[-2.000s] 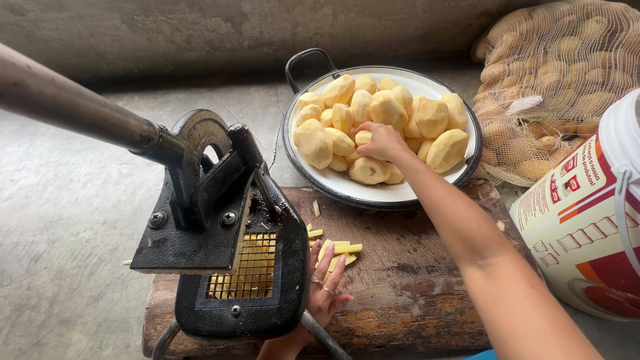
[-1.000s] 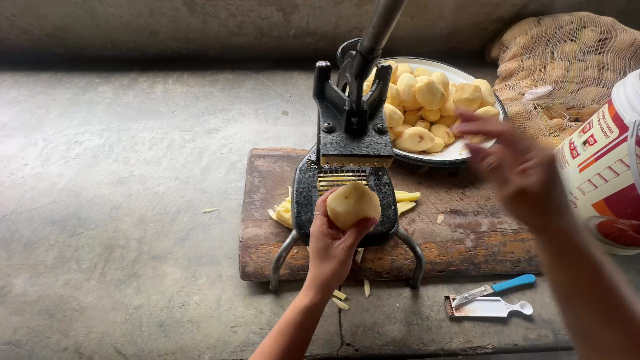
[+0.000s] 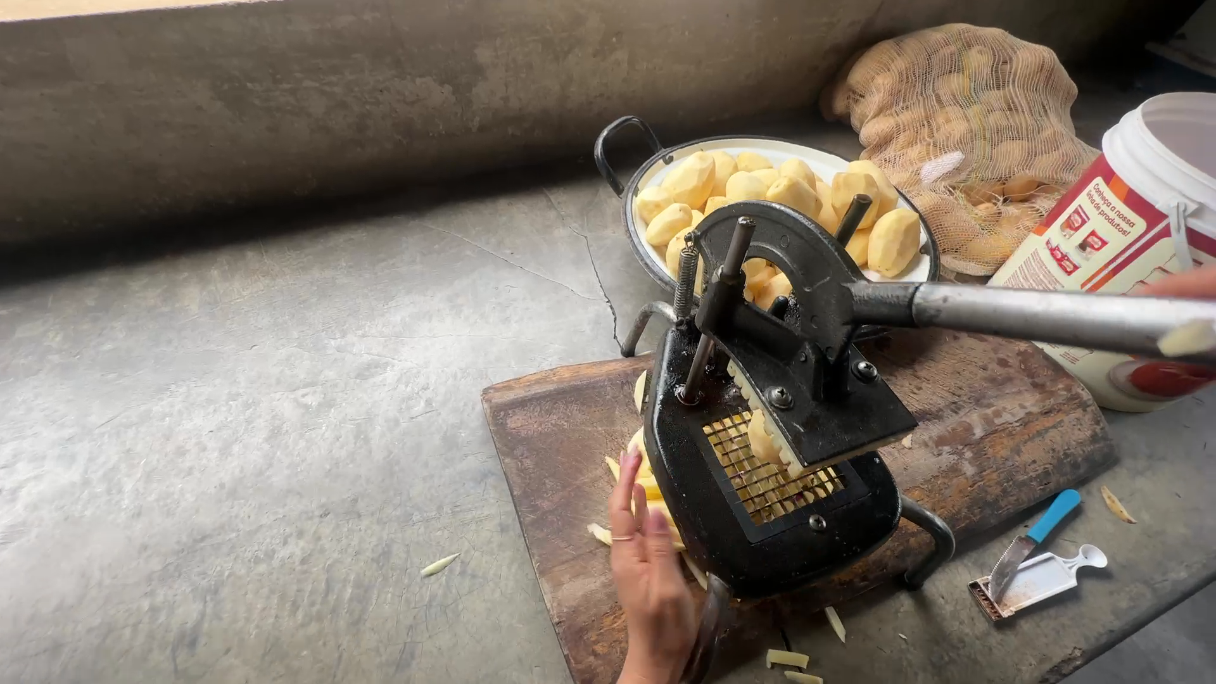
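Observation:
The black metal potato cutter [image 3: 779, 446] stands on a wooden board, its press plate lowered toward the blade grid with a piece of peeled potato [image 3: 763, 439] between them. My left hand [image 3: 651, 579], a ring on one finger, rests beside the cutter's left side against cut potato sticks [image 3: 649, 489]; whether it grips any is not clear. At the right edge my right hand [image 3: 1183, 285] is only partly visible by the end of the metal lever [image 3: 1026, 315], its fingers mostly out of view.
Peeled potatoes fill an enamel basin [image 3: 635, 223] behind the cutter. A mesh sack of potatoes [image 3: 959, 114] and a white plastic bucket [image 3: 1092, 228] stand at the right. A blue-handled knife [image 3: 1053, 518] lies across a white peeler or grater [image 3: 1045, 581] near the wooden board [image 3: 1007, 418].
The whole potato my left hand held at the cutter has left it, and that hand is now at the cutter's side. My right hand has moved to the lever's end. The lever has swung down to the right.

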